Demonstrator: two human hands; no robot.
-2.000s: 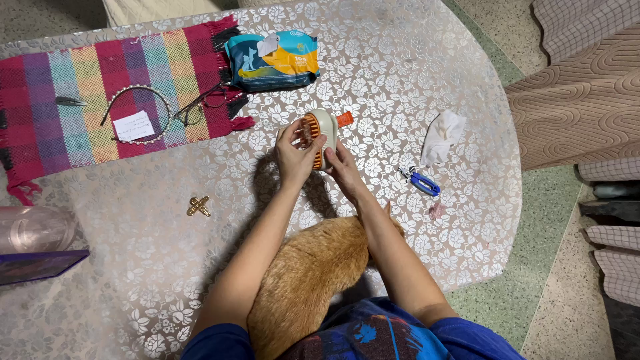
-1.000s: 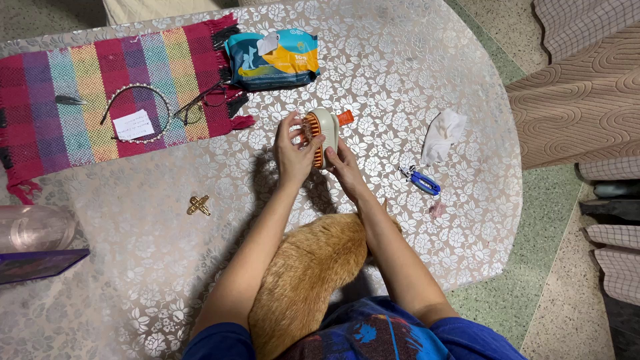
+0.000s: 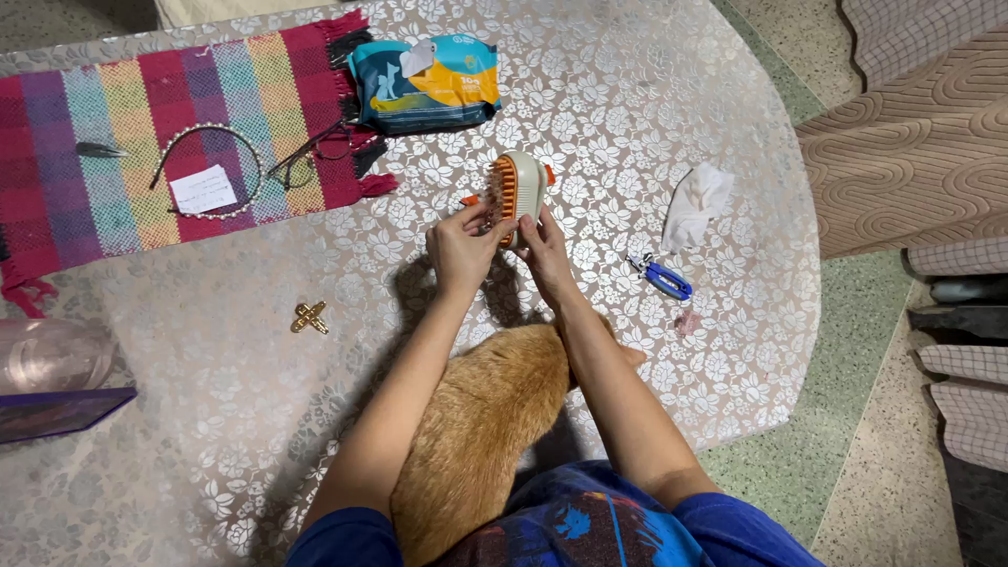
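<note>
My right hand (image 3: 549, 250) grips the lower end of a pet grooming brush (image 3: 521, 189), cream-coloured with orange bristles, held above the table. The bristles face left, and brownish fur clings to them. My left hand (image 3: 466, 246) is at the bristle side, its thumb and fingers touching the lower bristles and the fur. An orange piece (image 3: 470, 200) shows just above the left fingers; what it belongs to is unclear. Below the hands, between my forearms, an orange cat (image 3: 480, 425) lies on the table against my body, its head partly hidden by my right forearm.
A pack of pet wipes (image 3: 429, 87) lies beyond the brush. Left are a striped woven runner (image 3: 169, 94), beaded headband (image 3: 260, 161), glasses (image 3: 303, 161), paper note (image 3: 203, 190) and gold hair clips (image 3: 309, 317). Right are a crumpled wipe (image 3: 697, 206), blue nail clippers (image 3: 665, 279) and a fur tuft (image 3: 687, 322).
Fur now stands out from the brush's bristles, and an orange piece shows beside my left fingers. My left hand has moved lower along the bristle side. The cat has barely moved.
</note>
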